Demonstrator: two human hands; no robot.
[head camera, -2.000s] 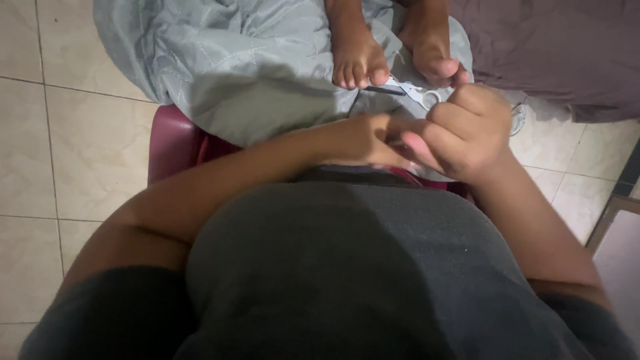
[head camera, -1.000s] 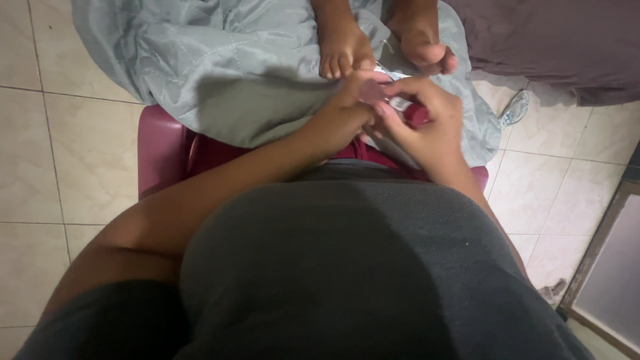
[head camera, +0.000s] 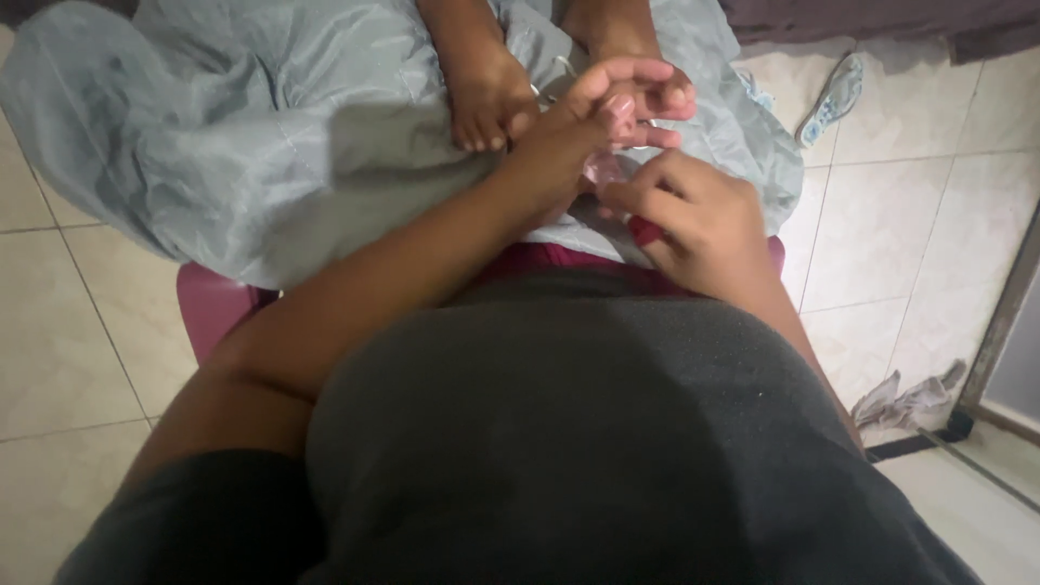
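Note:
My left hand (head camera: 605, 114) is turned partly palm up, its fingers spread and curled. At its palm edge, close to my right fingertips, is a shiny pinkish thing (head camera: 601, 168); its kind is unclear, and I cannot tell which hand bears it. My right hand (head camera: 703, 215) is closed around a small dark red object (head camera: 646, 231), mostly hidden by the fingers. Behind my left hand, thin white curved parts (head camera: 562, 65) show on the cloth, partly covered. Two bare feet of a person, one (head camera: 491, 97) left of my left hand and one (head camera: 609, 28) behind it, rest there with toes toward me.
A grey-blue quilted cloth (head camera: 203, 122) spreads under the feet and hands. A red plastic seat edge (head camera: 215, 305) shows at left. On the tiled floor at right lie a patterned flip-flop (head camera: 833, 97) and a crumpled cloth (head camera: 906, 402), near a framed panel (head camera: 1003, 341).
My hands, close together a second ago, are now more apart, with the left fingers spread. The scissors visible two seconds ago are mostly hidden. The view has shifted.

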